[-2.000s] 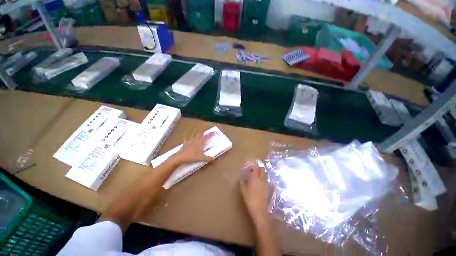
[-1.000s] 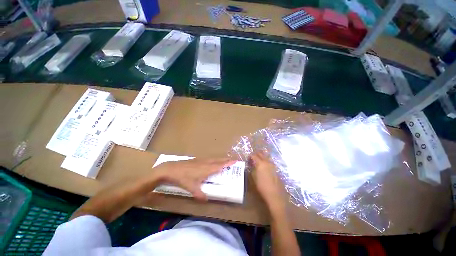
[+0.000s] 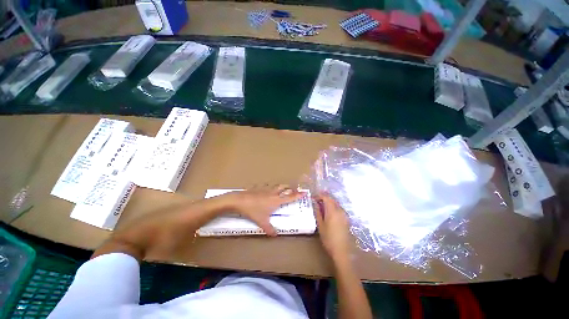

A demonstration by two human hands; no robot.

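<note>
A long slim white product box (image 3: pixel 293 219) lies flat on the cardboard bench cover (image 3: pixel 249 146), its right end beside the clear poly bags. My left hand (image 3: pixel 265 205) lies over the box with fingers spread and holds it from above. My right hand (image 3: pixel 329 218) is at the box's right end, its fingers at the edge of a clear bag; the fingertips are partly hidden by glare and film. The stack of poly bags (image 3: pixel 405 193) lies right of my right hand. Several unbagged boxes (image 3: pixel 171 149) lie overlapping at the left of the bench.
The green conveyor belt (image 3: pixel 271 78) carries several bagged boxes (image 3: pixel 228 73). A slanting metal upright (image 3: pixel 521 112) stands at right, near printed boxes (image 3: pixel 523 174). A green crate (image 3: pixel 43 290) is at lower left. Across the belt are a blue-and-white box (image 3: pixel 163 15) and red items (image 3: pixel 408 30).
The held box has turned from slanting to nearly level and moved right, its end now at my right hand and the bag edge. Bagged boxes on the belt appear further left.
</note>
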